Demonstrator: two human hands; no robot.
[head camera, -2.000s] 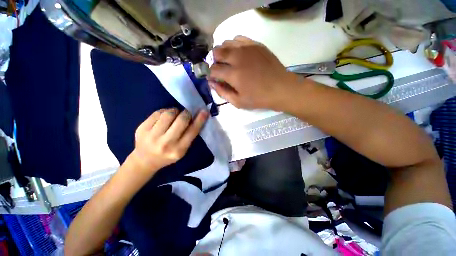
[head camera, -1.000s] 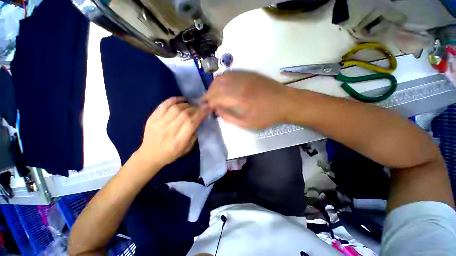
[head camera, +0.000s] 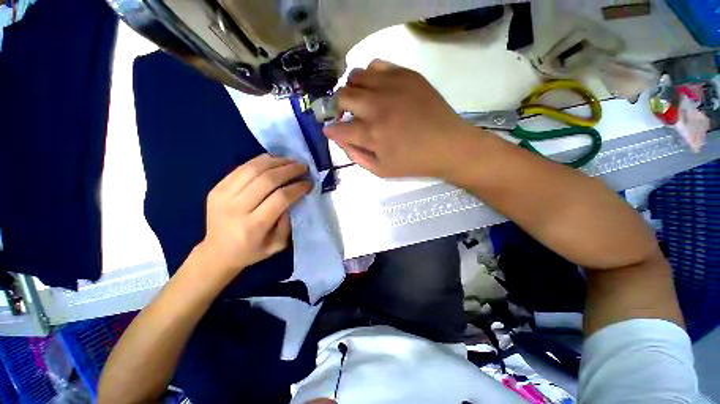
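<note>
A navy garment panel (head camera: 185, 134) lies on the white machine table, with its lower part over the lap. A pale grey-white facing (head camera: 316, 237) runs along its right side up to the presser foot area (head camera: 304, 87). A narrow blue-navy strip (head camera: 313, 138) lies on the facing's right edge below the needle area. My left hand (head camera: 256, 205) is on the panel and facing, fingertips bent at the facing's edge; whether it pinches cloth is unclear. My right hand (head camera: 391, 118) is beside the presser foot, right of the strip, fingers bent together; what they hold is hidden.
The sewing machine head (head camera: 229, 39) overhangs the work. Scissors (head camera: 560, 126) with yellow and green handles lie right of my right hand, partly behind the forearm. Another navy panel (head camera: 55, 142) lies at left. A ruler-marked edge (head camera: 434, 207) crosses the front. A blue basket (head camera: 687, 237) stands right.
My right hand moved away from my left hand, up to the presser foot, since one second ago. My left hand shifted slightly left. The whole view also shifted a little.
</note>
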